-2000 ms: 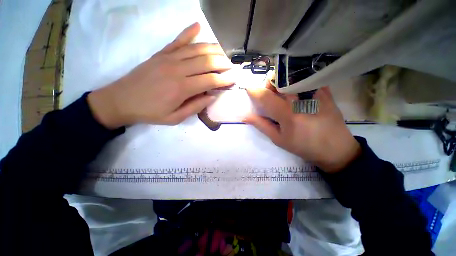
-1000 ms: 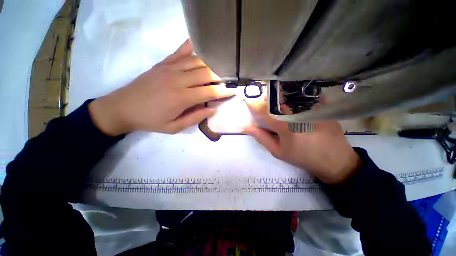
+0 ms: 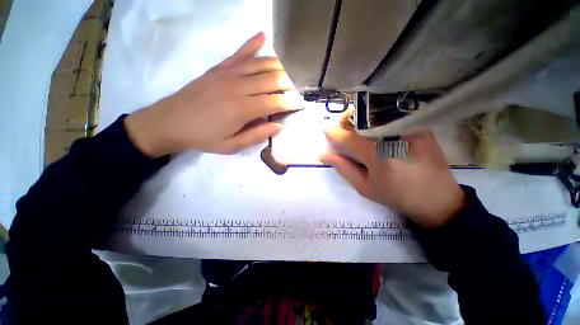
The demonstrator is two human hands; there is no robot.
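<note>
The sewing machine head (image 3: 407,51) hangs over the upper right, with a bright lamp glare beneath it. A white fabric piece (image 3: 299,136) lies on the machine bed, overexposed. My left hand (image 3: 219,105) lies palm down left of the needle area, fingers spread, fingertips at the fabric. My right hand (image 3: 400,168) is right of it, thumb and index finger pressing near the fabric's right side; its upper fingers are partly hidden behind the ridged grey knob (image 3: 392,148) and the head. The needle tip cannot be made out in the glare.
Black scissors (image 3: 540,168) lie at the right. A yellowish tuft (image 3: 490,139) sits on the bed. Brown cardboard (image 3: 70,95) is at the left. A printed ruler (image 3: 254,230) runs along the front table edge. White fabric and a blue crate (image 3: 550,279) show below.
The camera view has shifted up and down, moving the machine head in the picture. Both hands stay near the needle area, with little clear change against the bed.
</note>
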